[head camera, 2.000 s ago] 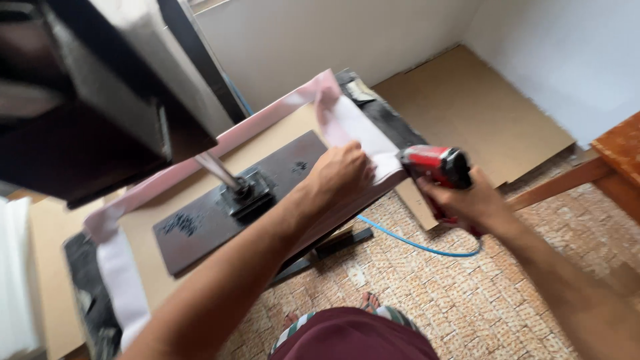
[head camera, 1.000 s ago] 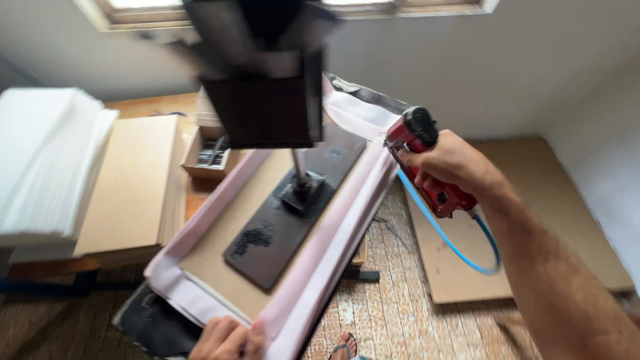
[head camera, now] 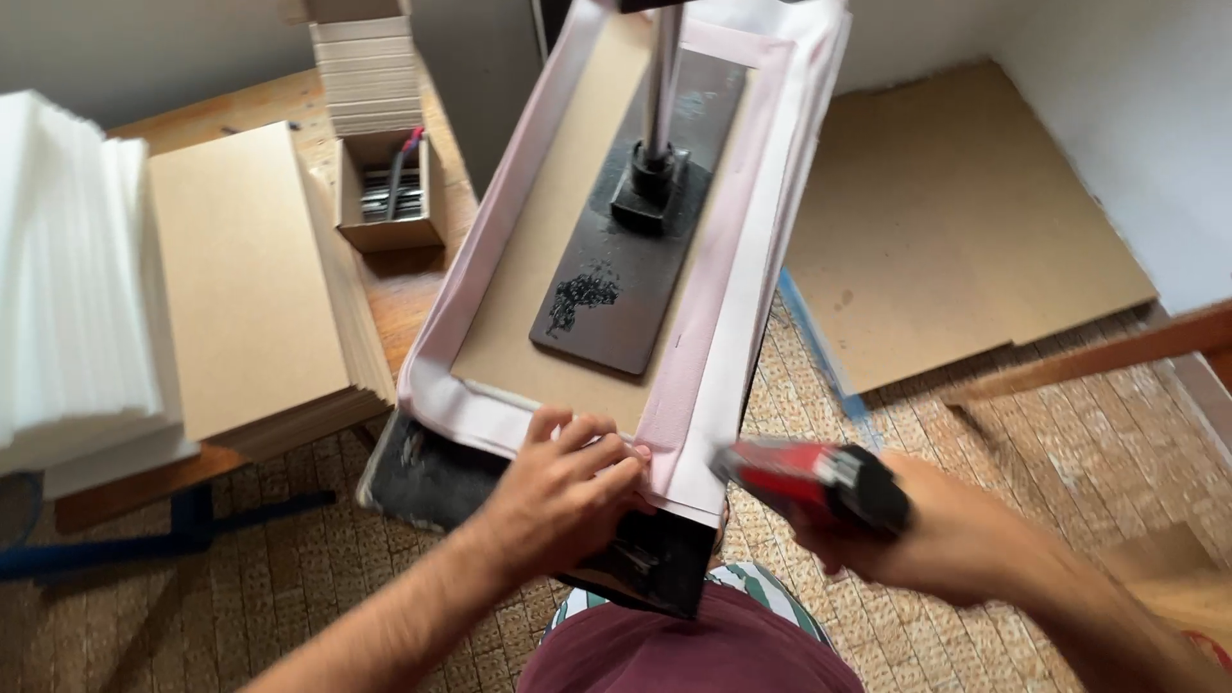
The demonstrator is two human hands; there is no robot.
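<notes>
Pale pink fabric (head camera: 712, 289) is folded over the edges of a tan board (head camera: 539, 250). A dark metal plate (head camera: 616, 308) on a steel rod (head camera: 663, 87) lies against the board's middle. My left hand (head camera: 577, 472) presses the fabric at the near short edge, fingertips bent over the fold near the corner. My right hand (head camera: 885, 539) is shut round a red and black pneumatic staple gun (head camera: 818, 476), blurred, its nose just right of that corner. A black padded support (head camera: 433, 472) shows beneath the fabric.
At left, a wooden table (head camera: 279, 96) holds stacked tan boards (head camera: 250, 289), white foam sheets (head camera: 67, 279) and an open cardboard box (head camera: 390, 192) of metal strips, probably staples. A large board (head camera: 953, 231) lies on the floor at right, beside a wooden bar (head camera: 1088, 356).
The padded support and fabric-covered board have turned. My left hand has moved along the near edge toward its right corner, and the staple gun has come down from the far end to that corner.
</notes>
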